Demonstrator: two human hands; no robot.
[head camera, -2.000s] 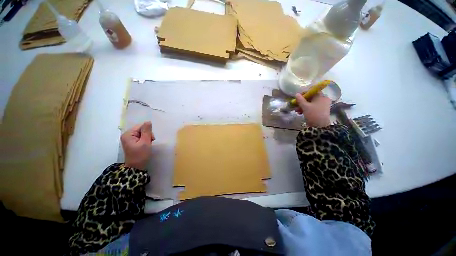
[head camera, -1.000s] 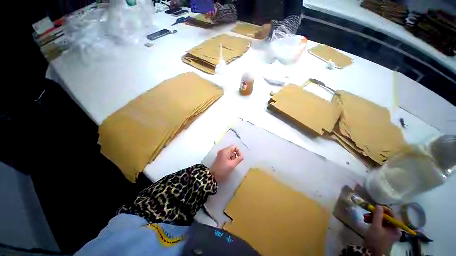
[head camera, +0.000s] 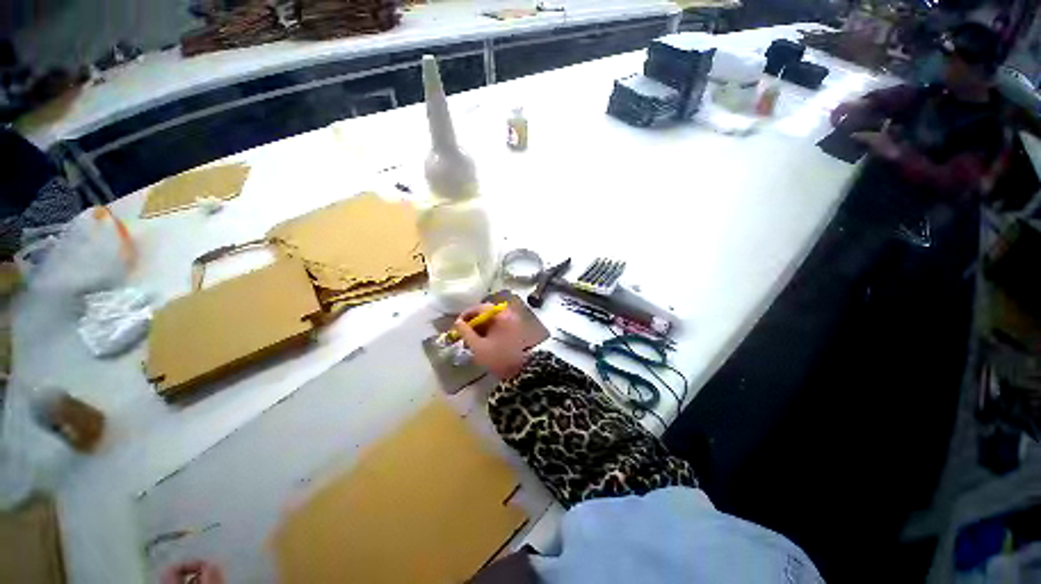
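Note:
A tan leather panel (head camera: 400, 502) with notched corners lies on the pale work board (head camera: 257, 456), partly cut off by the lower edge. My right hand (head camera: 493, 342) is closed on the yellow-handled glue brush (head camera: 486, 315), with its bristles at the whitish glue on the dark glue plate (head camera: 523, 325). My left hand (head camera: 192, 574) shows only as a small blurred part at the bottom edge, left of the panel; its fingers cannot be made out.
A large glue bottle (head camera: 459, 245) stands behind the plate. A tape roll (head camera: 522, 266), hammer (head camera: 548, 282), pricking irons (head camera: 600, 274) and teal-handled scissors (head camera: 628, 371) lie at right. Leather piles (head camera: 234, 319) lie at far left. Black boxes (head camera: 674, 80) and a person (head camera: 936, 126) are far right.
The view has swung to the right, bringing the tools and another person into sight. My left hand has slipped mostly out of the picture. My right hand still holds the brush at the plate.

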